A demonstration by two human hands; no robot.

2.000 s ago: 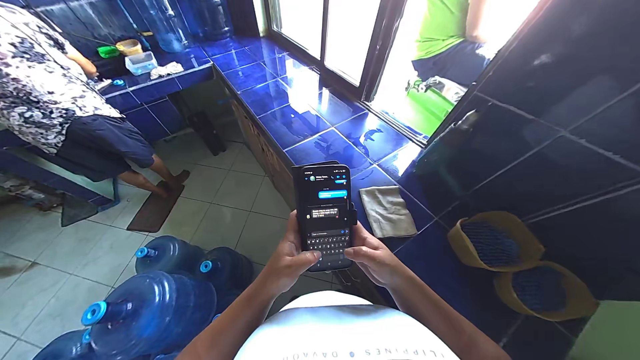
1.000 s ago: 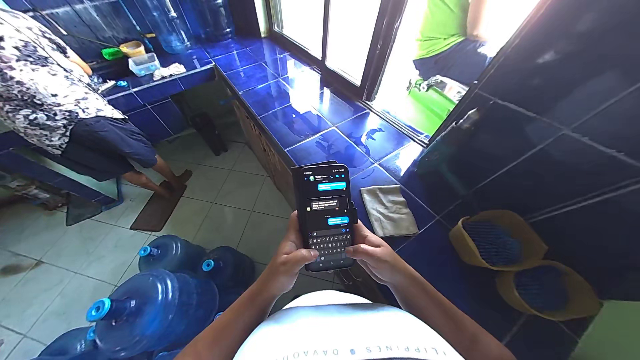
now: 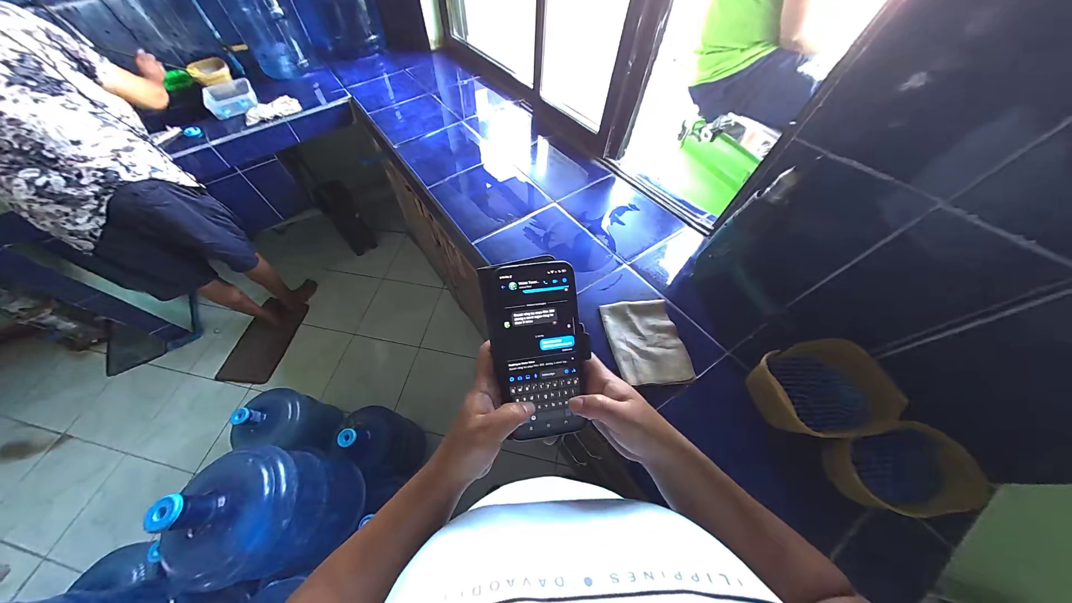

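Note:
A dark smartphone (image 3: 540, 352) in an opened folio case is held upright between both hands, its screen showing a chat with a keyboard. My left hand (image 3: 486, 419) grips its lower left side, the thumb over the keyboard. On the lower right side is my right hand (image 3: 618, 410), its thumb also at the keys. The fingers behind the phone are hidden. Just right of the phone, a folded beige cloth (image 3: 646, 342) lies on the blue tiled counter (image 3: 536, 230).
Several blue water jugs (image 3: 276, 502) stand at lower left. A person (image 3: 84, 142) works at a tiled sink counter by a plastic container (image 3: 229, 99). Two yellow baskets (image 3: 825, 427) are at right. Beyond the window is another person (image 3: 741, 50) beside something green.
The chat on the phone's screen has changed, with a quoted message now above the text field. The other person's hand at the sink counter has come into view by the green thing.

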